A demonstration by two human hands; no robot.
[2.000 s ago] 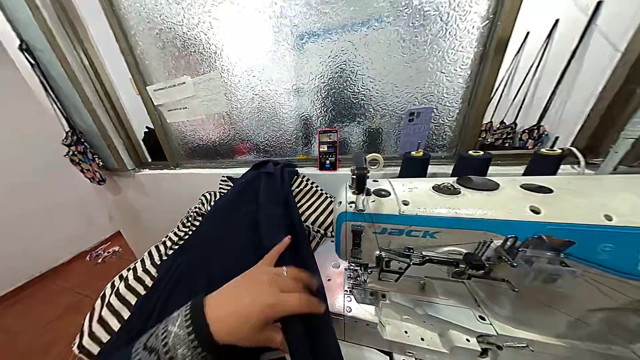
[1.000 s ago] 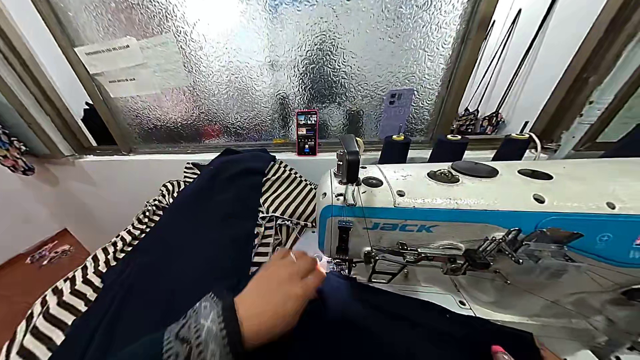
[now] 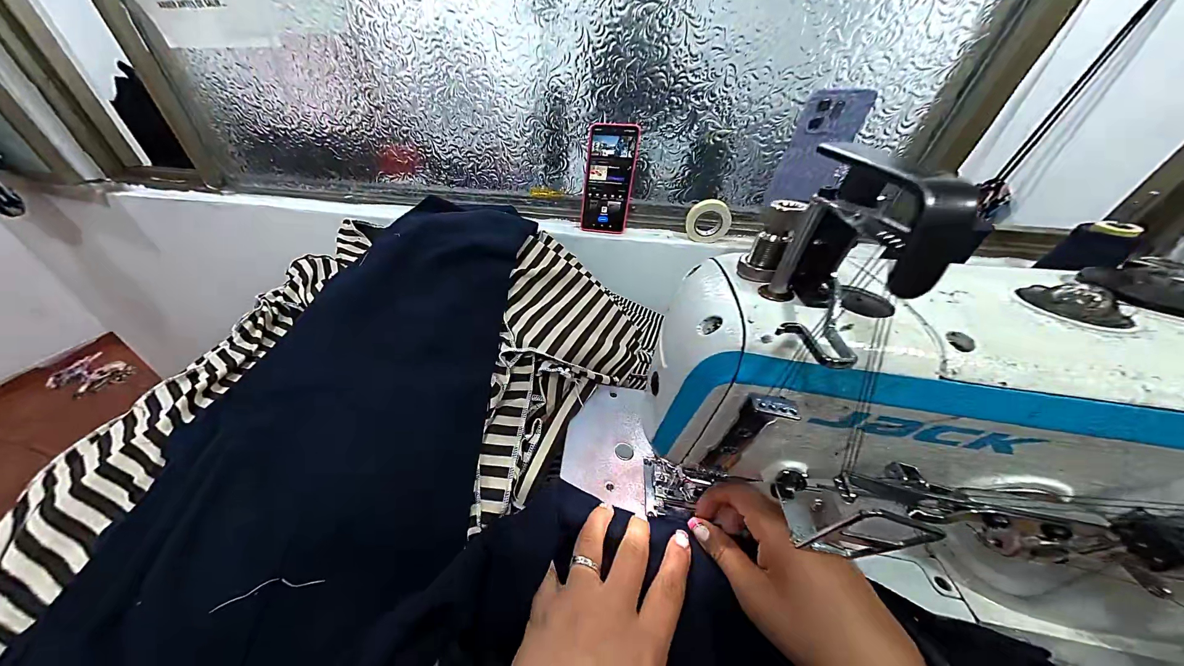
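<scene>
Navy fabric [image 3: 351, 388] spreads from the left to the presser foot [image 3: 680, 486] of a white and blue Jack sewing machine [image 3: 925, 407]. My left hand [image 3: 610, 592], a ring on one finger, rests flat on the fabric just in front of the foot, fingers slightly spread. Beside it, at the foot's right, my right hand [image 3: 786, 573] pinches the fabric's edge between thumb and fingers. Black-and-cream striped fabric [image 3: 573, 314] lies behind and left of the navy piece. A loose white thread [image 3: 268, 587] lies on the navy cloth.
On the sill behind stand a lit phone [image 3: 609, 176], a roll of tape [image 3: 709, 221] and a purple phone [image 3: 819, 139] leaning on the textured window. A dark thread cone [image 3: 1091, 245] is at the right. The metal plate [image 3: 606, 444] shows left of the foot.
The view has moved closer to the presser foot. My left hand now lies flat with fingers spread before it. My right hand, at the lower right edge a second ago, has come in beside the foot.
</scene>
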